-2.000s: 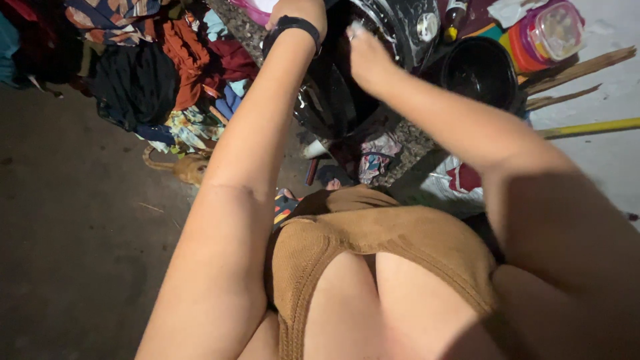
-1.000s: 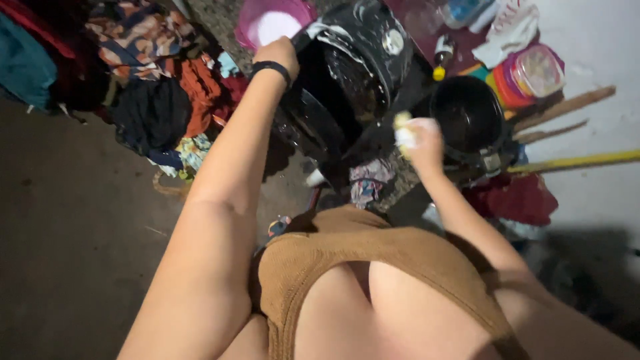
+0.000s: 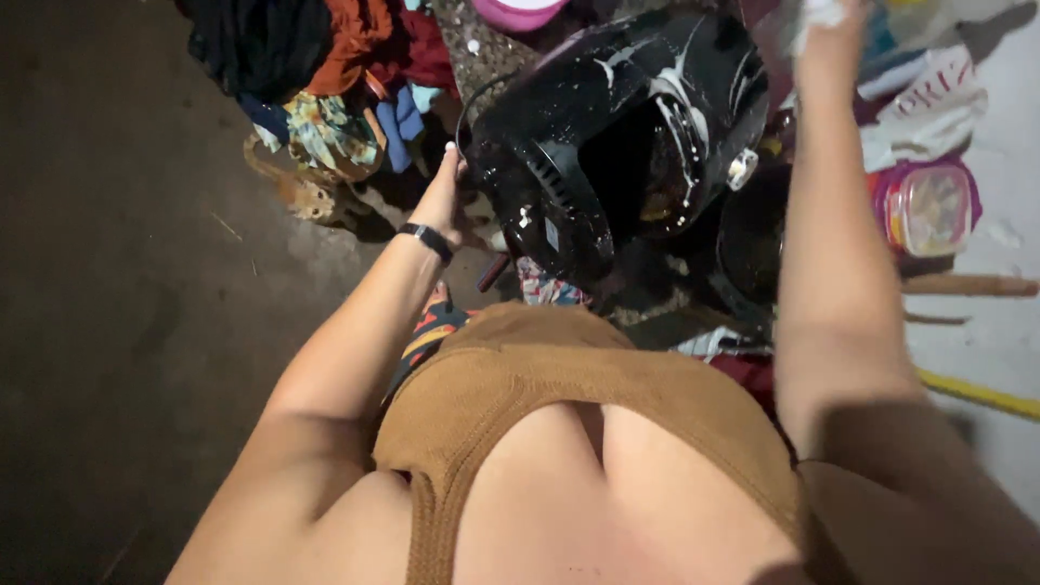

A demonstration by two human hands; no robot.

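Note:
A large black plastic container (image 3: 617, 122), open at a dark square gap, lies tilted ahead of me with white suds on its surface. My left hand (image 3: 452, 191) is at its left side, beside a thin curved handle; part of the hand is in shadow, and its grip is unclear. At the top right edge, partly cut off, my right hand (image 3: 830, 24) is raised with white foamy material at its fingers, apart from the container. A pink tub (image 3: 520, 15) with white contents stands beyond the container.
An orange cat (image 3: 313, 197) is on the floor near piled clothes (image 3: 349, 49). To the right are a black bucket (image 3: 751, 236), a clear-lidded container (image 3: 930, 207), a white plastic bag (image 3: 926, 106), wooden sticks (image 3: 967, 284) and a yellow pole (image 3: 979, 394).
My right hand has moved from beside the black bucket to the far right. My left hand has come down from the container's upper rim to its left side. The container has turned.

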